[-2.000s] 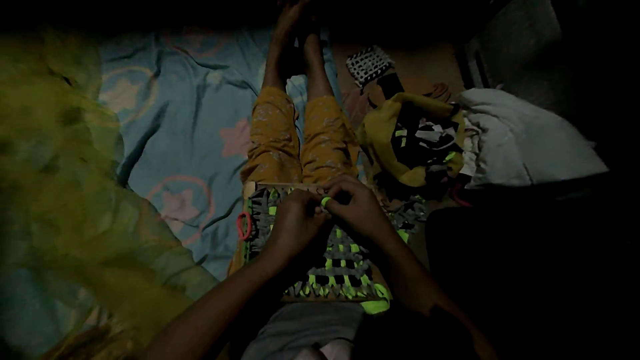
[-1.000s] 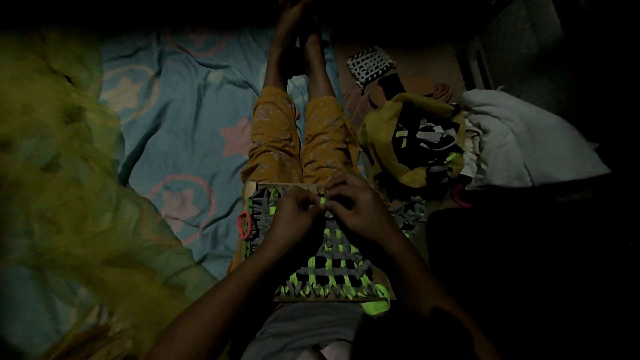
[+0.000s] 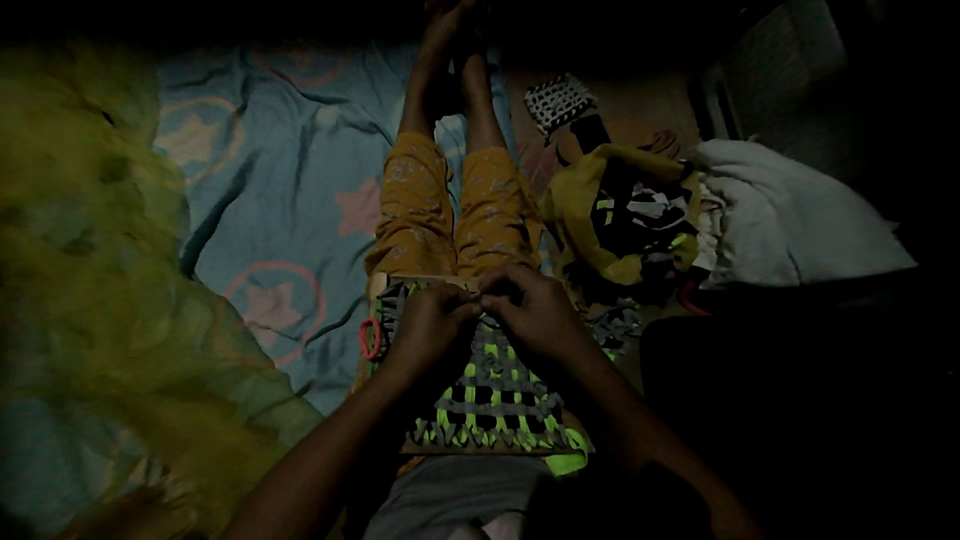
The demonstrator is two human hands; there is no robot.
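A wooden frame (image 3: 517, 450) lies across my lap, with a grid of grey and neon-green fabric strips (image 3: 495, 405) woven on it. Over its far edge, my left hand (image 3: 435, 322) and my right hand (image 3: 532, 307) meet with fingertips pinched close together. A small grey bit of strip seems to be between them; the dim light hides how each holds it. A pink loop (image 3: 370, 337) hangs at the frame's left side. At the near right corner a loose neon-green strip (image 3: 568, 459) sticks out.
My legs in orange trousers (image 3: 420, 210) stretch forward over a blue blanket (image 3: 300, 180). To the right are a yellow bag (image 3: 577, 217) of fabric scraps, a white cloth sack (image 3: 802, 217), loose grey strips (image 3: 619, 326) and a black-and-white woven square (image 3: 559, 101). Yellow netting (image 3: 90, 300) covers the left.
Neon green showed between my fingertips two seconds ago; now grey shows there. Both hands remain at the frame's far edge, with only small finger movements.
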